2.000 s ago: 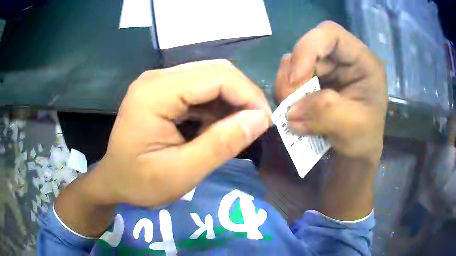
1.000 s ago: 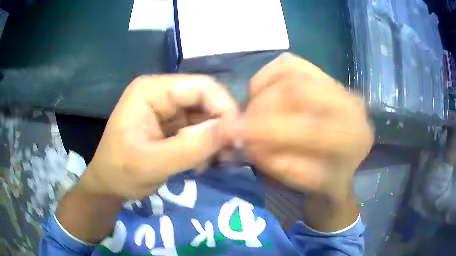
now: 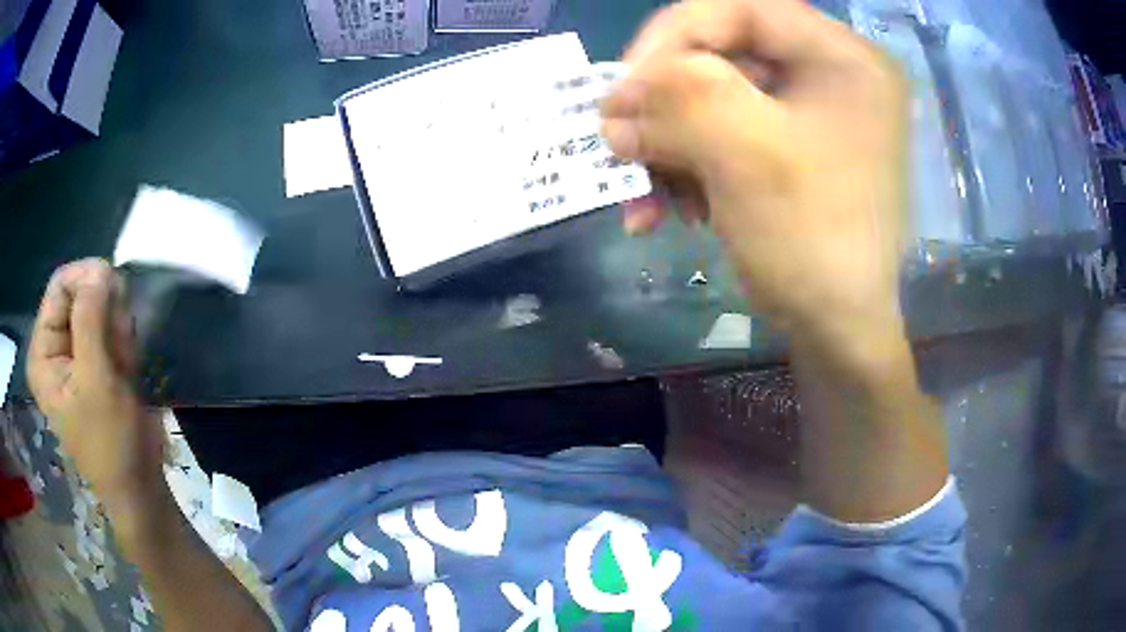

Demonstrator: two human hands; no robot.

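Note:
A white-faced carton lies on the dark green bench, slightly tilted in view. My right hand pinches a printed white label by its right side, over the carton's right part. Whether the label touches the carton cannot be told. My left hand is at the bench's left front with a blank white backing paper at its fingertips. The paper and fingers are blurred.
Printed cartons stand at the far side. A blue-and-white carton is at far left. Clear plastic trays are stacked at right. A white sheet lies beside the carton. Paper scraps lie near the bench edge; more litter the floor.
My hands have moved apart, the left one far left with the blank paper, the right one up over the carton with the label. The view has shifted, showing more bench.

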